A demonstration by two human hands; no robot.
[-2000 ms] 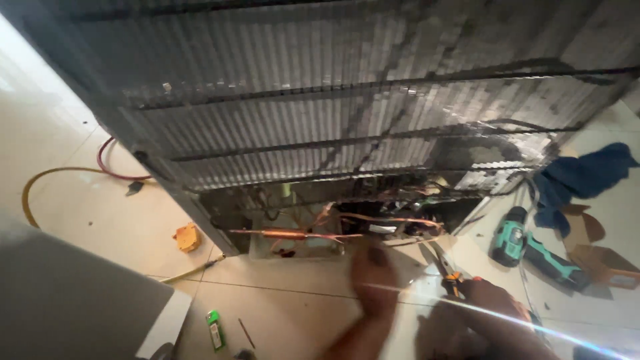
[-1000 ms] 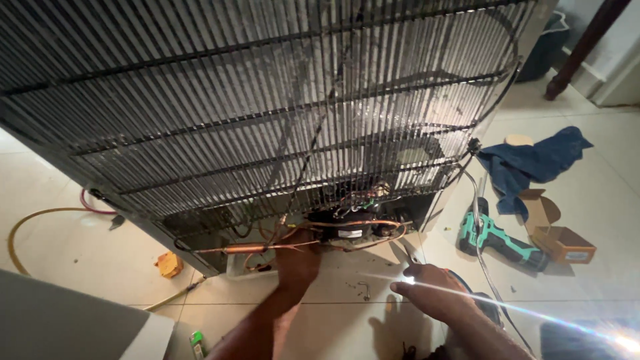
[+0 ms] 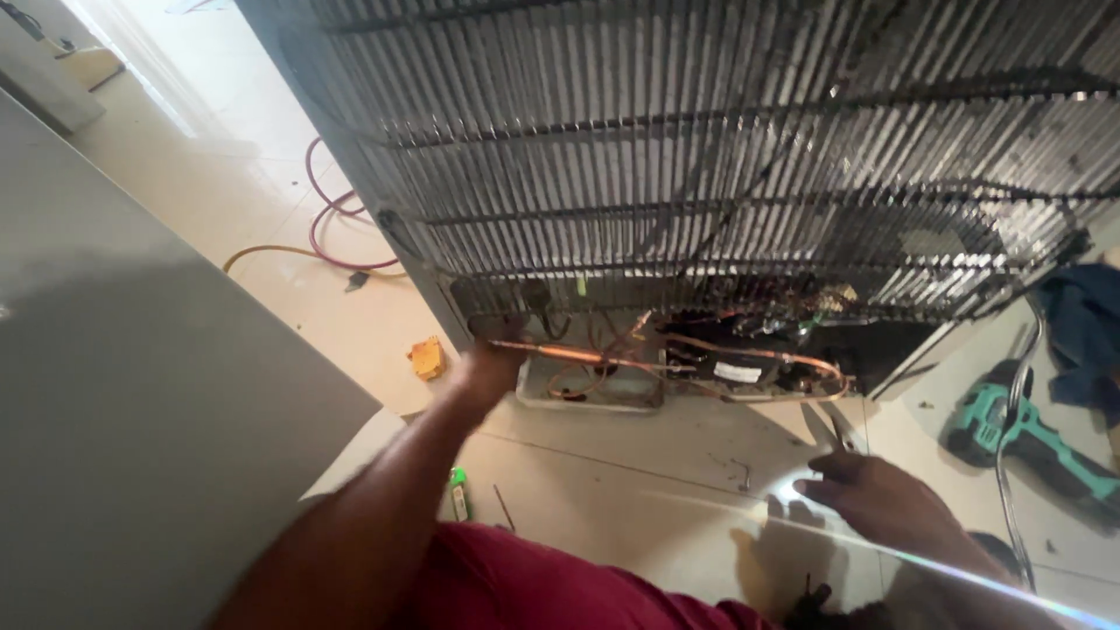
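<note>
The wire-and-tube condenser (image 3: 665, 157) on a refrigerator's back fills the upper view. Below it, my left hand (image 3: 499, 350) reaches into the lower left of the open compartment, at the left end of a copper filter drier (image 3: 569, 353); its fingers are dark and blurred, so its hold is unclear. Thin copper tubes loop over a clear plastic tray (image 3: 591, 392) and the black compressor (image 3: 735, 372). My right hand (image 3: 853, 486) is low over the floor at the right, its fingers around a small metal hand tool (image 3: 842, 433), perhaps pliers; a bright light shines beside it.
A teal cordless drill (image 3: 984, 420) lies at the right, a cable (image 3: 1015, 455) across it, near a blue cloth (image 3: 1085, 324). An orange block (image 3: 427, 359), a purple-red hose (image 3: 319, 232) and a yellow hose (image 3: 271, 248) lie left. A grey panel (image 3: 157, 350) stands at the left edge.
My left hand has moved left, from the middle of the copper tubing to the left end of the filter drier. The view has shifted left.
</note>
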